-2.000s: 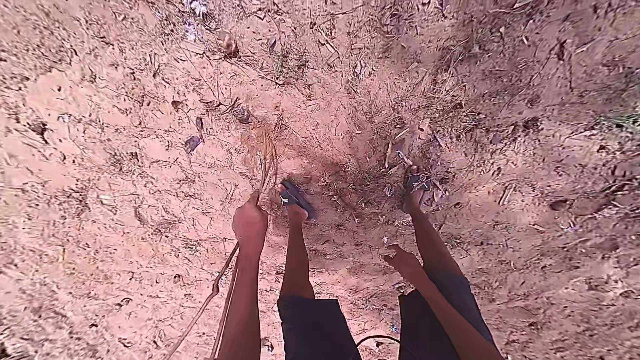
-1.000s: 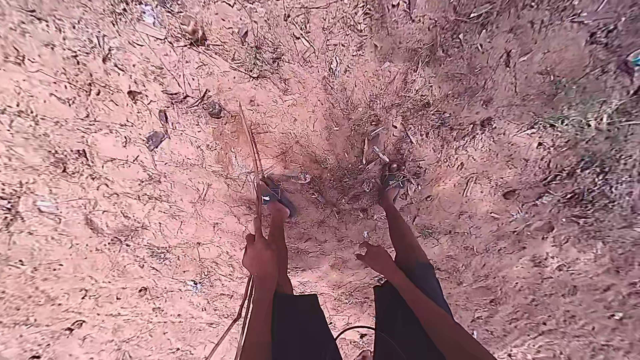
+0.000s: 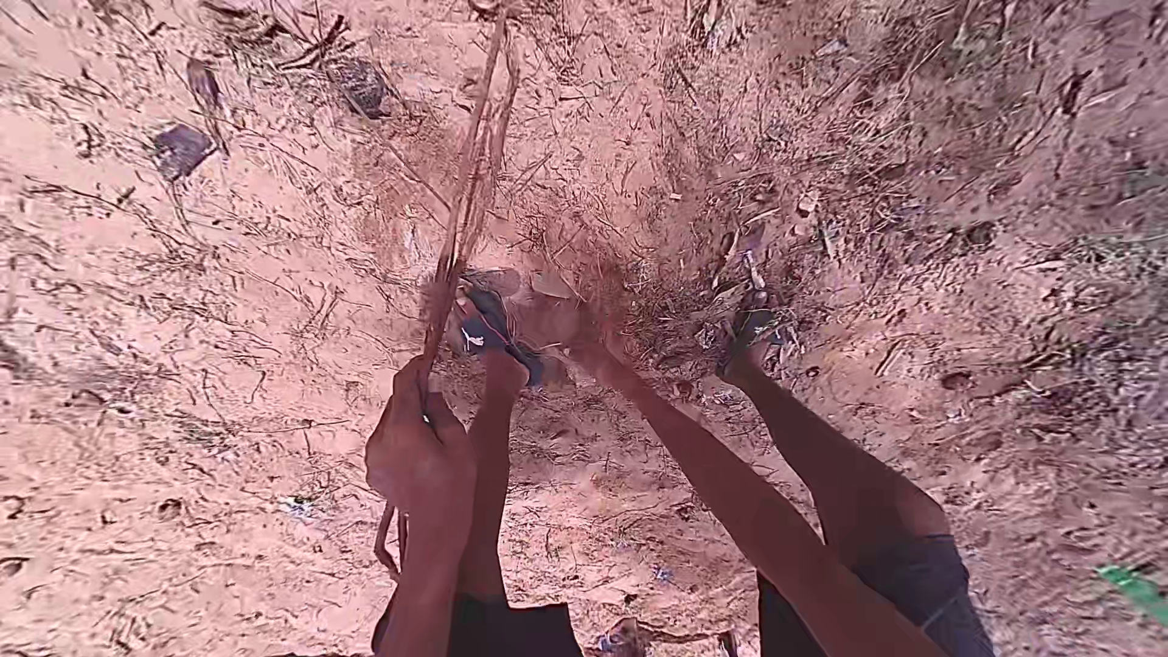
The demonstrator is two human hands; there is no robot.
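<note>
My left hand (image 3: 424, 438) is closed around a bundle of thin brown sticks (image 3: 470, 192), which point up and away past my left foot; their lower ends show below the wrist. My right hand (image 3: 593, 351) is low between my feet, right of the left sandal (image 3: 488, 328). It is blurred against the soil, so its fingers and anything in them cannot be made out. The right sandal (image 3: 756, 328) stands among dry stalks.
Sandy reddish ground (image 3: 301, 438) carries dry grass and twigs. Dark flat scraps (image 3: 182, 151) and a dark clump (image 3: 362, 87) lie at the upper left. Denser dry brush (image 3: 876, 137) spreads at the upper right. A green scrap (image 3: 1133, 591) is at the lower right.
My right hand has reached forward and left, from near the right knee to the ground between the feet. My left hand keeps holding the sticks.
</note>
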